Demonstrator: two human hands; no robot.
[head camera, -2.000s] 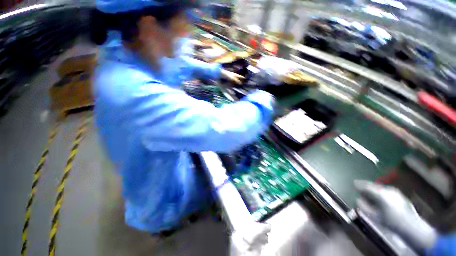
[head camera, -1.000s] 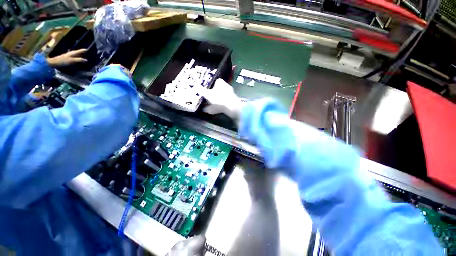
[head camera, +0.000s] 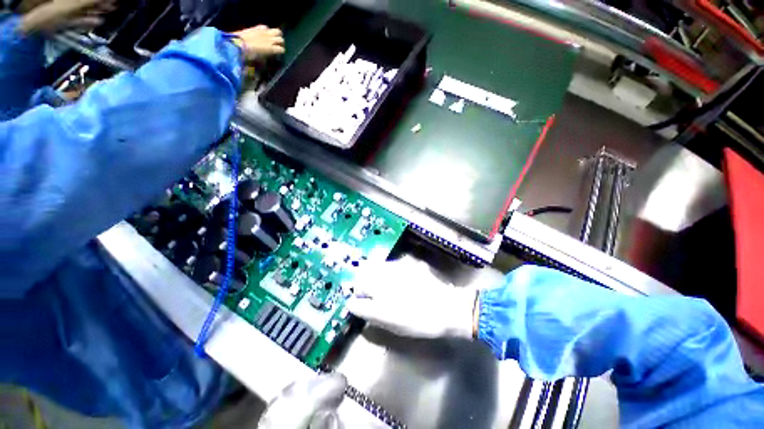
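A green circuit board (head camera: 289, 293) lies between the conveyor rails, with a cluster of dark capacitors (head camera: 255, 222) and a row of grey blocks (head camera: 286, 329) at its near corner. My right hand (head camera: 410, 295), in a white glove, is over the board's right edge; its fingertips are at the board. Whether it holds a small part cannot be told. My left hand (head camera: 303, 402), gloved, rests at the near rail at the bottom edge, partly cut off; its fingers are not clearly seen. A black parts bin (head camera: 356, 138) with small white parts (head camera: 343, 94) stands beyond the far rail.
Another person's blue sleeve (head camera: 126, 159) and bare hand (head camera: 261, 42) reach in from the left. A blue coiled cord (head camera: 230, 243) hangs across the board. White strips (head camera: 477, 95) lie on the green mat (head camera: 436, 163). A red sheet (head camera: 745, 243) is at the right.
My right hand has moved from the white parts in the bin back to the board's right edge. My left hand shows more at the near rail. The neighbour's near hand is now visible beside the bin.
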